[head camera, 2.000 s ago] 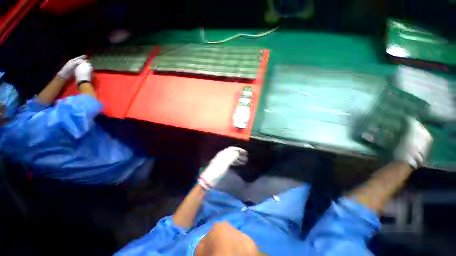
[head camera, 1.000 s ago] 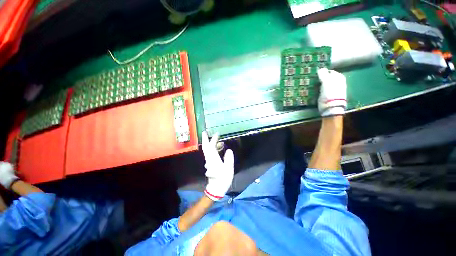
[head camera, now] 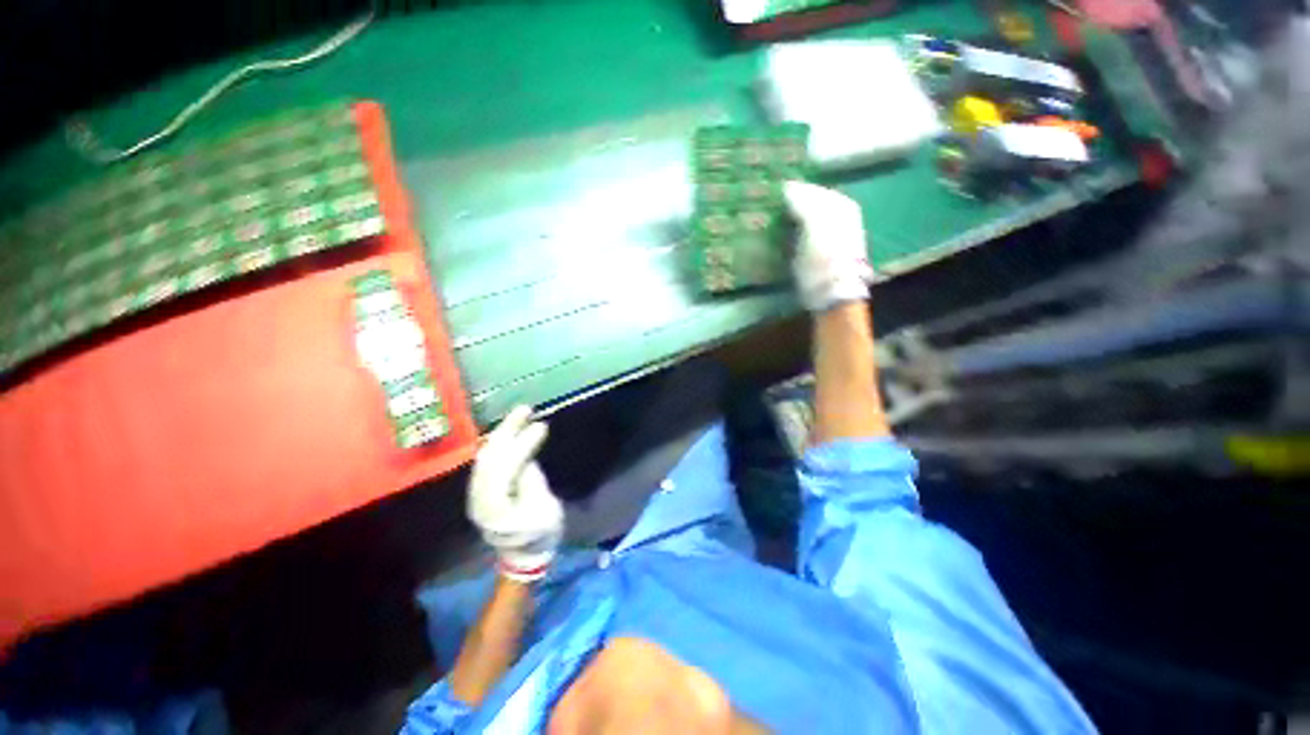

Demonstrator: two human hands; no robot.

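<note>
A green PCB panel [head camera: 740, 208] is over the right part of the pale plate on the bench. My right hand [head camera: 829, 244], in a white knit glove, grips the panel's right edge. The fingers behind the panel are hidden. My left hand [head camera: 514, 493], also gloved, is off the bench's front edge near the red sheet's corner. It holds nothing that I can see, and its fingers are partly bent. The pale plate [head camera: 532, 323] lies flat, with long parallel lines and bright glare. The picture is somewhat blurred.
A red sheet [head camera: 187, 445] at left bears rows of panels [head camera: 216, 216] and a PCB strip [head camera: 398, 359]. A white block [head camera: 851, 101] and an assembly with silver and yellow parts [head camera: 1013, 129] are at the back right. A cable [head camera: 230, 83] lies at the back left. Metal bars stand at right.
The view has turned right, so the bench things have shifted left. The co-worker's gloved hand at left has left the picture. My right hand still holds the panel over the plate.
</note>
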